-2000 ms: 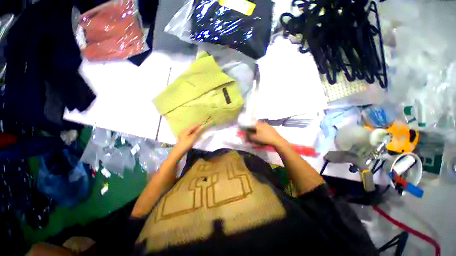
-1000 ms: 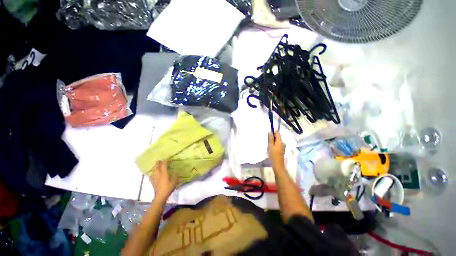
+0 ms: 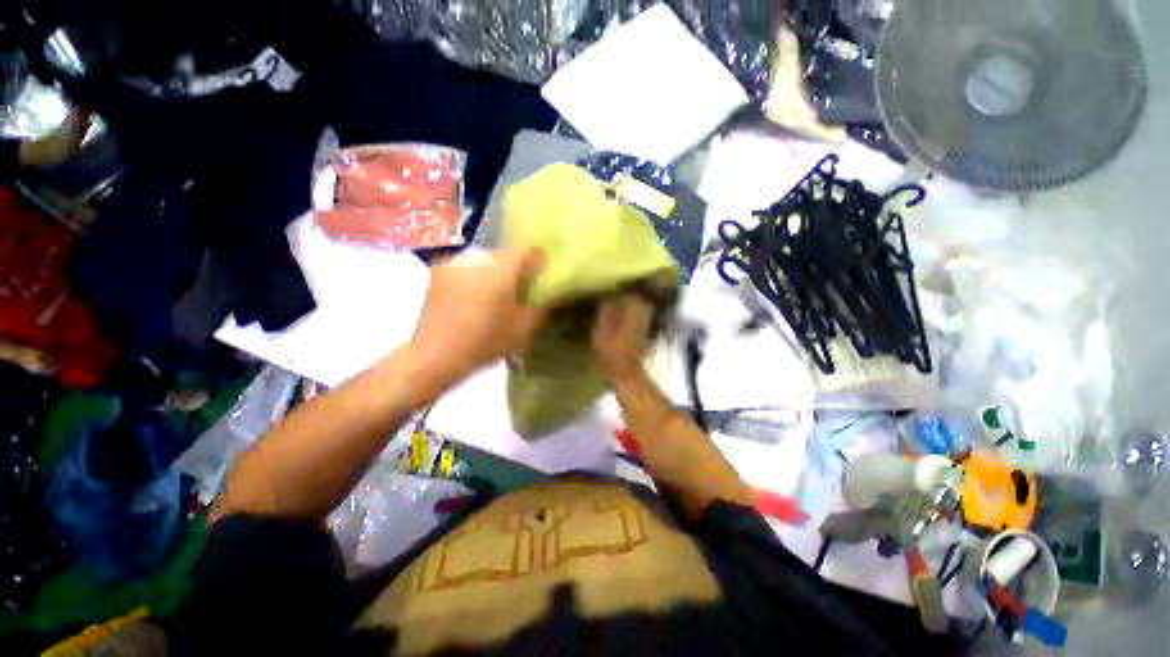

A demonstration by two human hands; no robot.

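Observation:
The olive-green garment (image 3: 584, 238) is lifted above the table in front of me, bunched and blurred, with part of it hanging down. My left hand (image 3: 485, 302) grips its left side. My right hand (image 3: 622, 336) is at the dark opening on the garment's lower right side, fingers blurred and partly hidden. A dark, thin, blurred shape (image 3: 694, 366) shows just right of that hand; it may be part of a hanger, but I cannot tell whether the hand holds it. Black hangers (image 3: 840, 276) lie tangled to the right.
A bagged coral garment (image 3: 395, 195) lies left of the garment. A bagged dark garment (image 3: 686, 212) lies partly hidden behind it. A red strip (image 3: 774, 504) is at the near edge. A tool cup (image 3: 1020, 571) and orange-yellow object (image 3: 998, 495) are right. A grey fan (image 3: 1007, 90) is upper right.
The olive garment has come up off the table in my left hand. My right hand has moved from beside the hangers to the garment. The camera view has shifted.

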